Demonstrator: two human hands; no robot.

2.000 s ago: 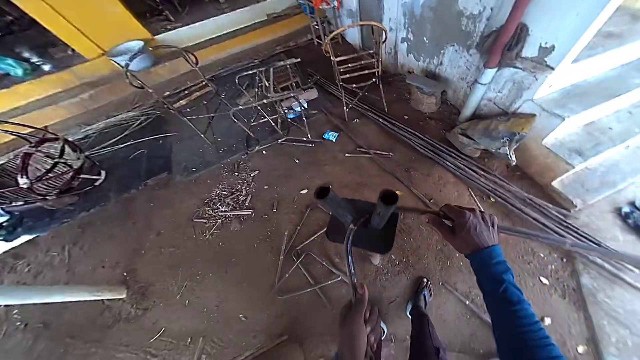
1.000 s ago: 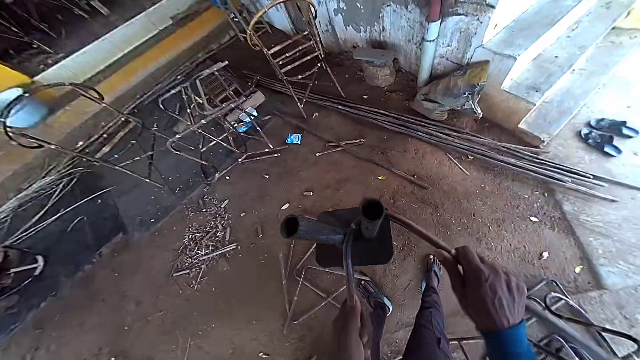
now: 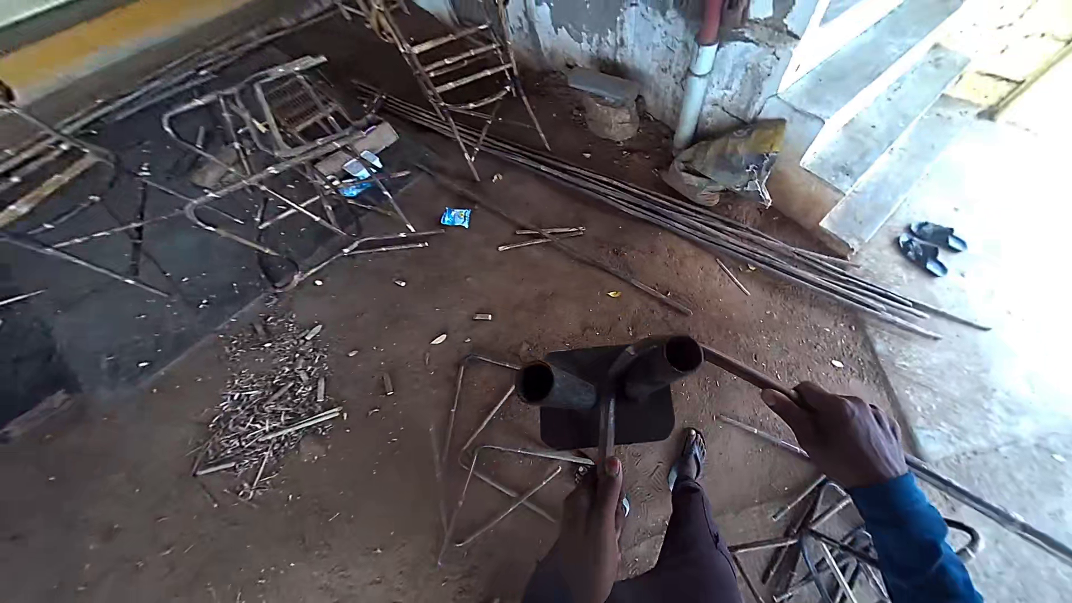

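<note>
Below the centre of the head view stands a dark metal stand (image 3: 607, 394) with two open pipe ends angled apart above a flat plate. A long cane pole (image 3: 745, 368) runs between the pipes, and its far end passes out at the lower right. My right hand (image 3: 837, 431) grips the pole to the right of the stand. My left hand (image 3: 599, 502) is closed around the short end of the cane on the near side, thumb on top. The cane bends sharply between the two pipes.
Bent cane pieces (image 3: 502, 452) lie left of my feet, beside a heap of wood scraps (image 3: 272, 402). More bent frames (image 3: 825, 544) lie at the lower right. Long poles (image 3: 653, 201) stretch along the wall. Unfinished cane chair frames (image 3: 276, 167) stand upper left; slippers (image 3: 925, 247) lie near the steps.
The view has swung to the right. Both hands stay on the cane. The near end of the cane now points more directly toward me than two seconds ago.
</note>
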